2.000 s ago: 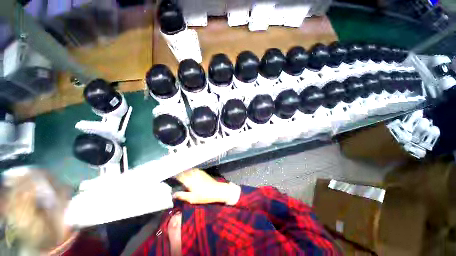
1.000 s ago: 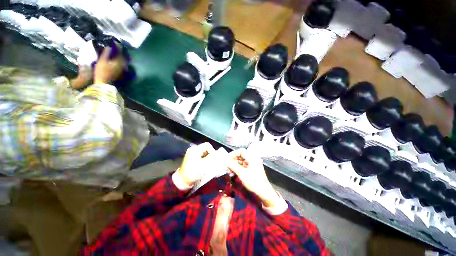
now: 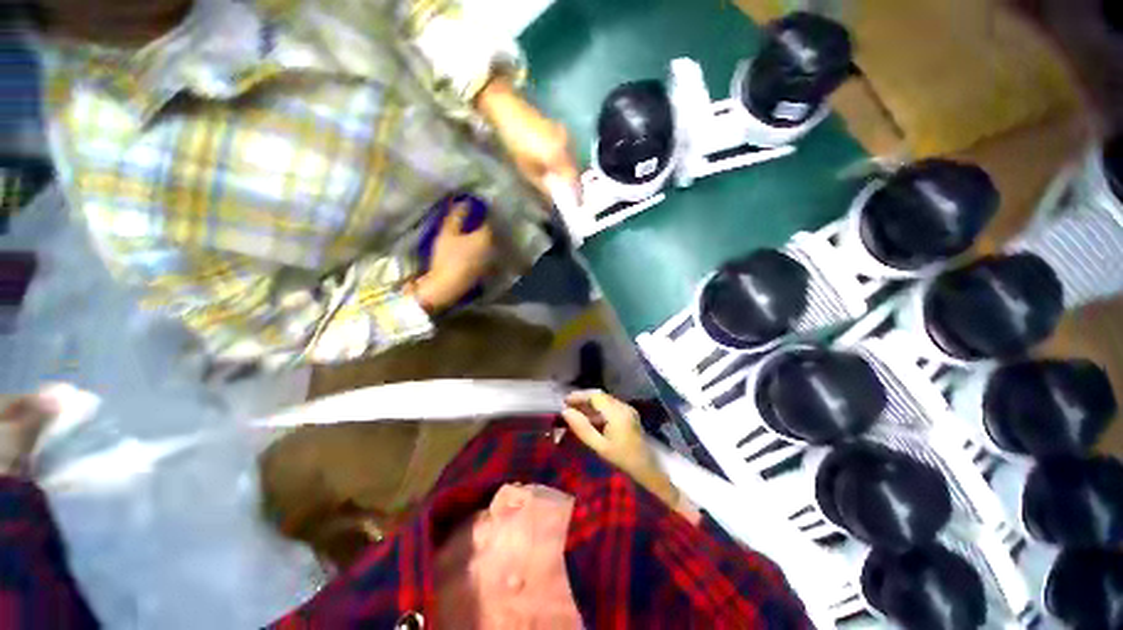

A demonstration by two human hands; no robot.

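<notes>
A long white strip (image 3: 406,400), perhaps a label backing, stretches across in front of me. My left hand (image 3: 22,428) is at the far left edge, blurred and partly cut off, closed on the strip's crumpled white end. My right hand (image 3: 612,431) pinches the strip near the bench edge, and a white band continues beyond it to the lower right. Any label on the strip is too blurred to tell. Cameras with black ball heads (image 3: 819,394) stand in a double row on white slotted bases, right of my right hand.
Two separate cameras (image 3: 634,138) with small white labels stand on the green bench (image 3: 659,265). Another worker in a plaid shirt (image 3: 271,172) is close at upper left, one hand at the nearer camera's base, the other holding a purple cloth (image 3: 441,228). Brown cardboard (image 3: 333,474) lies below.
My view has turned left. My hands, earlier together in front of my chest, are now far apart, with the white strip drawn out between them. The other worker's hand has reached a separate camera.
</notes>
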